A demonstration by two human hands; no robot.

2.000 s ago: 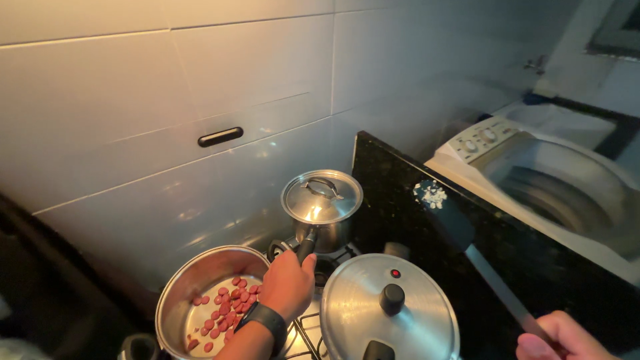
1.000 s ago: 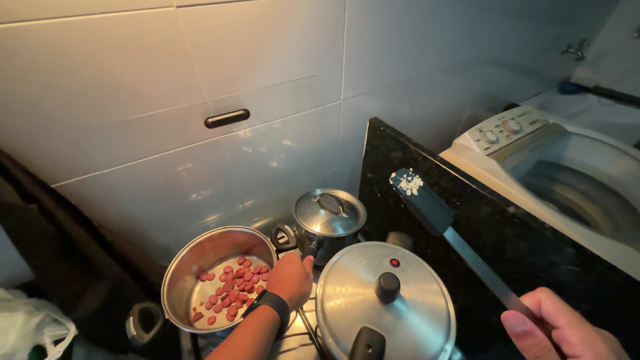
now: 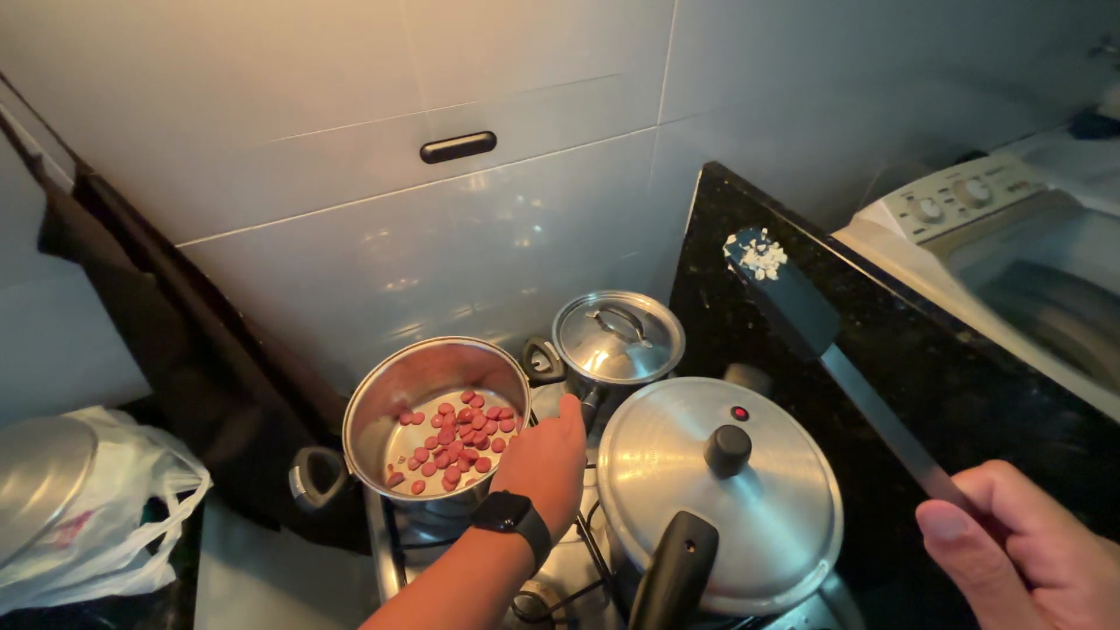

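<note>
My left hand point(image 3: 542, 459), with a black watch on its wrist, is closed around the dark handle of a small lidded saucepan point(image 3: 623, 337); the fingers partly hide the handle. Just left of the hand, an open steel pot point(image 3: 357, 437) holds many round reddish slices point(image 3: 459, 437) that look like sausage. A pressure cooker point(image 3: 656, 437) with an aluminium lid stands to the hand's right. At the right edge, my right hand point(image 3: 1006, 534) grips a dark spatula point(image 3: 796, 306) by its handle. Small white chopped bits point(image 3: 763, 255) lie on the spatula's tip, which is above the black stone counter.
Beneath the pots are the stove's grates point(image 3: 560, 560). The black stone counter point(image 3: 875, 315) lies between the stove and a top-loading washing machine point(image 3: 997, 201). Dark cloth point(image 3: 166, 324) hangs at left, above a white plastic bag point(image 3: 131, 499) by a round metal item point(image 3: 39, 481). Behind is a tiled wall.
The view has turned left, bringing in the dark cloth and the plastic bag. My left hand stays by the saucepan's handle, and my right hand keeps hold of the spatula.
</note>
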